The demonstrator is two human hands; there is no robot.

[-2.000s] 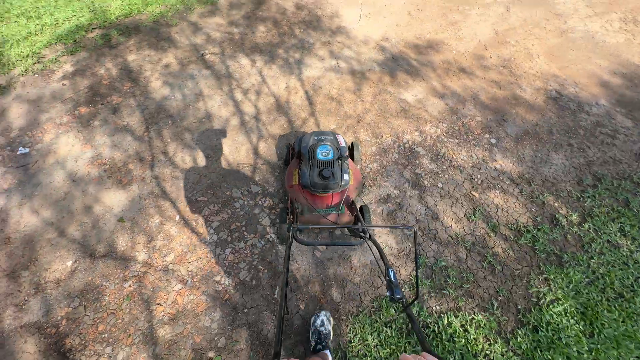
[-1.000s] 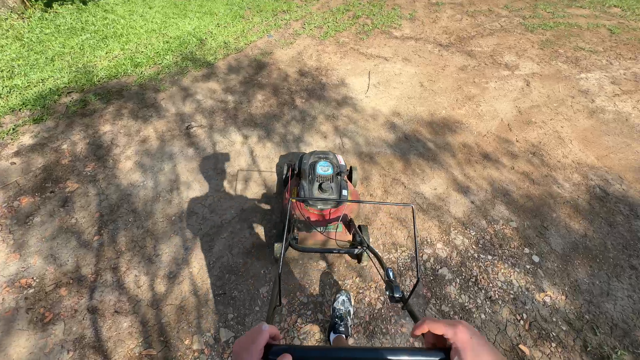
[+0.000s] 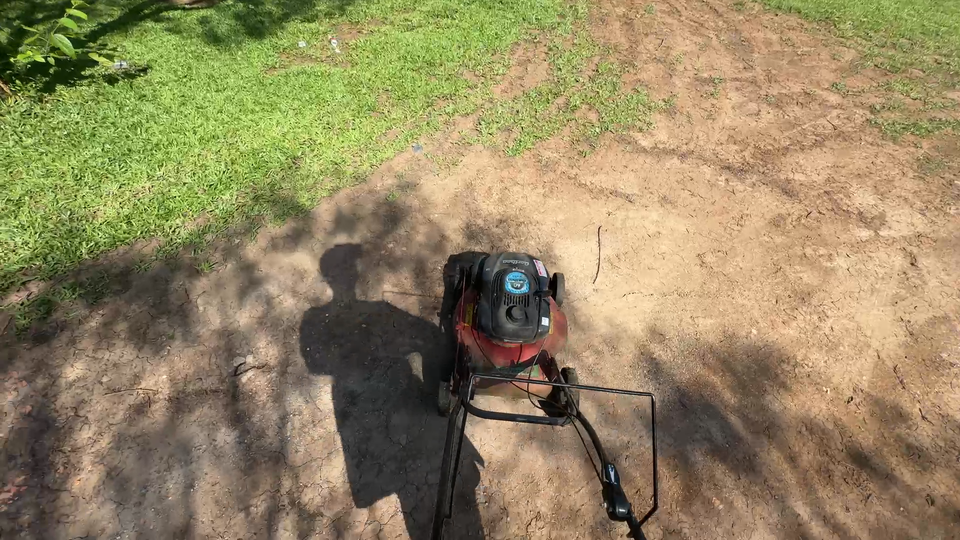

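A red push lawn mower [image 3: 551, 341] with a black engine cover [image 3: 514, 298] stands on bare dirt, its front facing away from me. Its black tubular handle [image 3: 448, 465] runs back toward me and leaves the view at the bottom edge. A thin black wire bail [image 3: 654, 442] stands over the rear of the deck. On the right handle tube sits a black control housing [image 3: 616, 501] with cables running to the mower. Neither my left hand nor my right hand is in view, so whether they hold the handle is hidden.
Green grass [image 3: 225, 127] spreads over the upper left, with small bits of litter [image 3: 334, 45] in it. A leafy plant [image 3: 60, 37] grows at the top left corner. A thin twig [image 3: 598, 255] lies on the dirt ahead, right of the mower. My shadow [image 3: 375, 375] falls left of it.
The mower has moved forward over the dirt, nearer the grass and the twig. Both hands, on the handle a second ago, have left the view. The view has tilted up.
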